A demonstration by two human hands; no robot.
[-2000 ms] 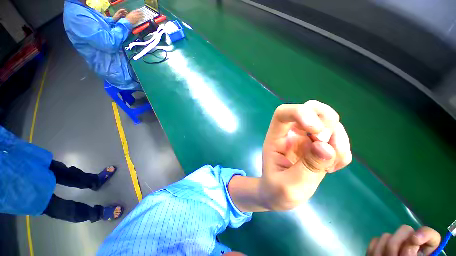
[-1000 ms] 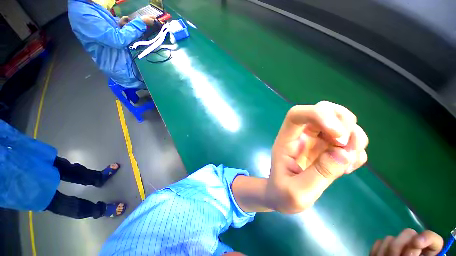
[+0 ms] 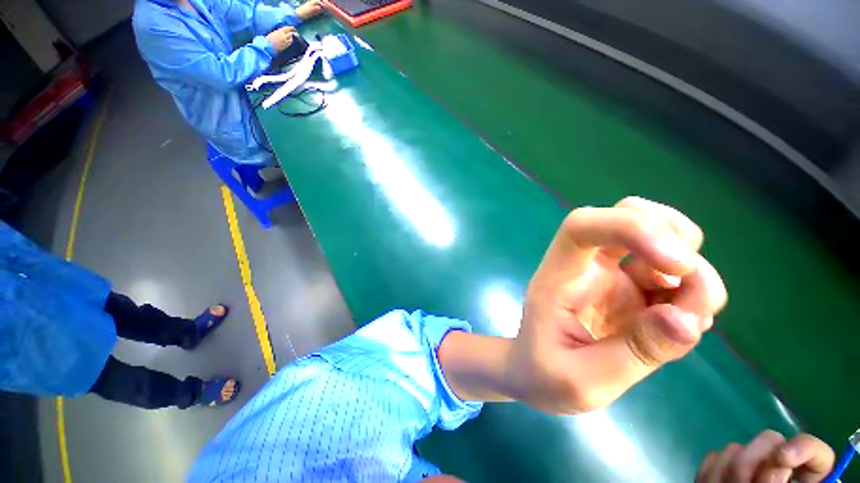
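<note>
My left hand [image 3: 622, 307], bare, is raised large over the bench at centre right, with its palm side towards me and its fingers curled. A small pale spot shows among the fingertips; I cannot tell if it is a held piece or a nail. My right hand [image 3: 769, 459] is low at the right, cut off by the bottom edge, with fingers closed. A blue cable [image 3: 842, 465] comes out at its fingertips, with a clear plug [image 3: 856, 439] at the right edge. The rest of the cable is hidden.
The shiny green bench [image 3: 377, 255] runs to the upper left. White straps [image 3: 297, 77], a blue box [image 3: 341, 57] and a laptop on a red-orange border [image 3: 370, 11] lie there. A person [image 3: 203, 75] sits beside it; another person's legs [image 3: 151, 325] show left.
My left hand has moved a little to the right, and its fingertips have parted somewhat. The far laptop has shifted rightwards, away from the seated person. My right hand has hardly moved.
</note>
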